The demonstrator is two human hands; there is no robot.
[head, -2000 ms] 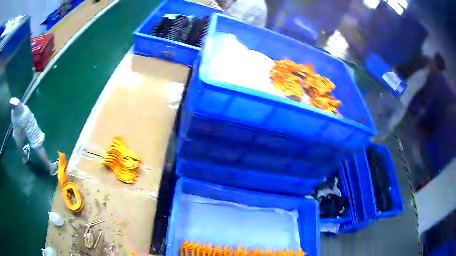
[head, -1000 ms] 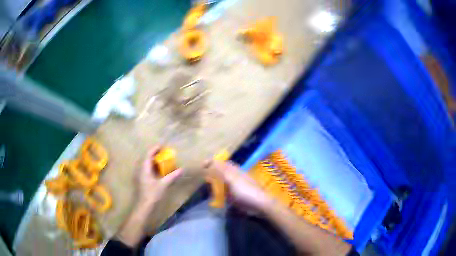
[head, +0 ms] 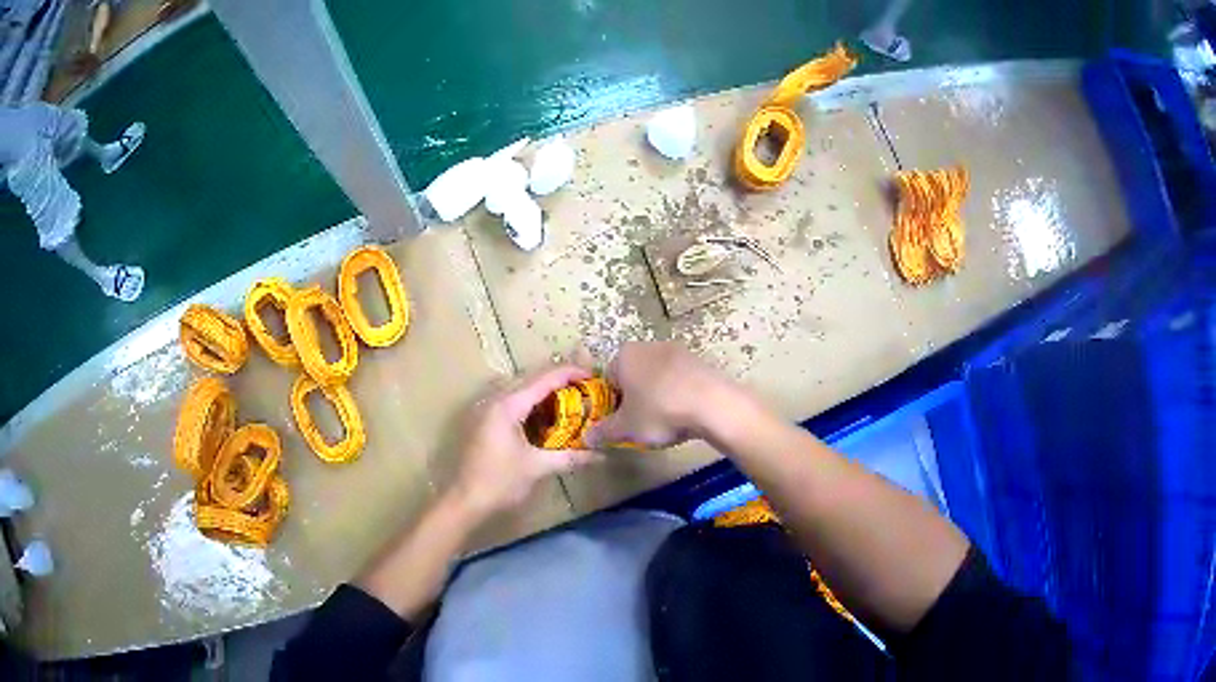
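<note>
My left hand (head: 500,446) is wrapped around an orange coil (head: 567,413) held above the bench near its front edge. My right hand (head: 656,393) pinches the same coil from the right, and its fingers hide part of it. Several orange oval rings (head: 372,296) lie in a loose group at the left of the bench. An orange ring with a loose tail (head: 770,147) lies near the far edge. A wavy orange bundle (head: 928,224) lies at the right.
A tan bench (head: 440,333) curves across the view. A small brownish pad (head: 687,284) with pale loops lies mid-bench among crumbs. White pieces (head: 514,193) sit at the far edge by a grey post (head: 320,107). Blue crates (head: 1067,440) stand at right. People's legs (head: 60,187) show beyond.
The view has swung back over the bench. My hands, apart one second ago with separate orange pieces, are now together on one orange coil.
</note>
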